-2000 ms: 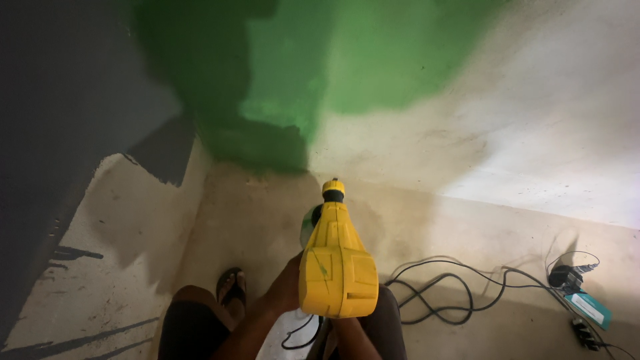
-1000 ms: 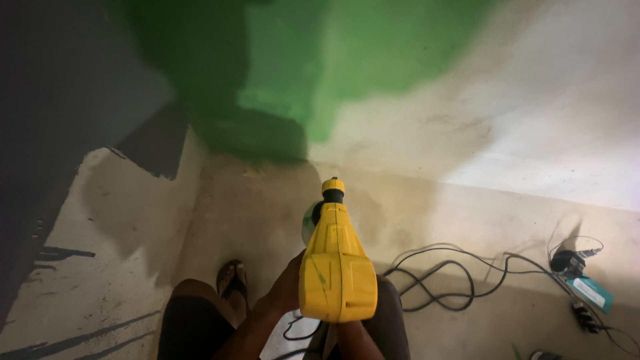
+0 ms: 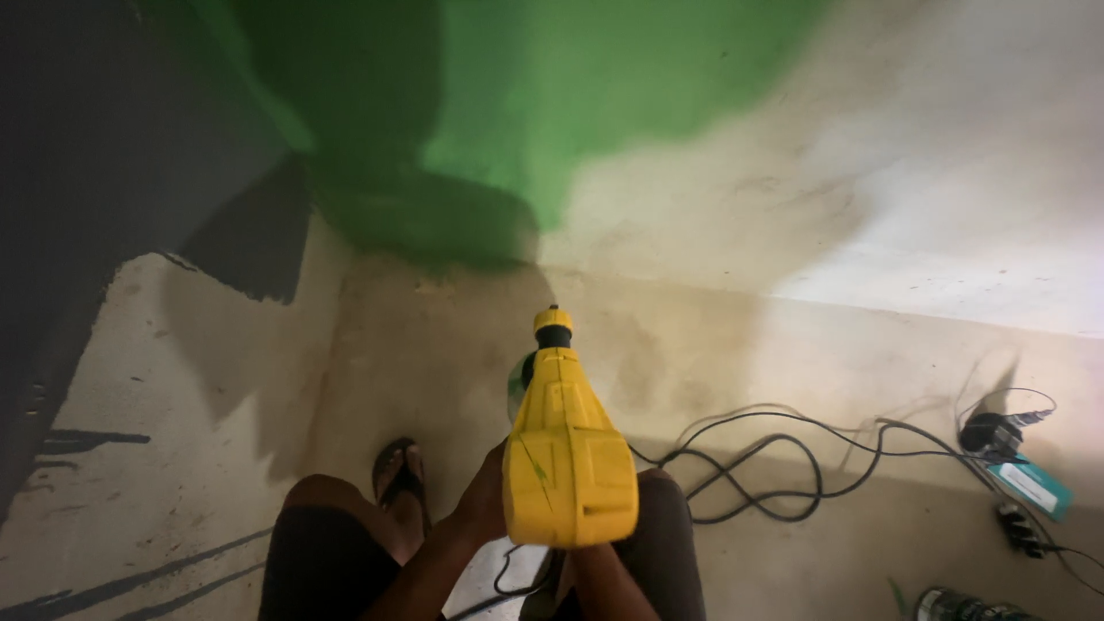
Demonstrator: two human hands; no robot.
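Observation:
A yellow electric paint sprayer (image 3: 571, 466) with a black collar and yellow nozzle cap points away from me, toward the lower part of a wall with green paint (image 3: 517, 103). My left hand (image 3: 486, 496) is against the sprayer's left side, its fingers mostly hidden by the body. Under the sprayer, my right hand (image 3: 593, 556) is almost wholly covered, with only the wrist and forearm showing; its grip cannot be seen. Part of a green-tinted container (image 3: 517, 388) shows to the left of the sprayer's neck.
Dark grey paint covers much of the left wall (image 3: 86, 129). Black cable (image 3: 776, 496) lies looped on the floor at right, near a black adapter (image 3: 992, 435), a teal box (image 3: 1035, 487) and a power strip (image 3: 1020, 530). A sandalled foot (image 3: 401, 483) stands at left.
The green paint on the wall reaches a little farther down and right by the floor edge. Both hands stay at the sprayer. The view has shifted slightly.

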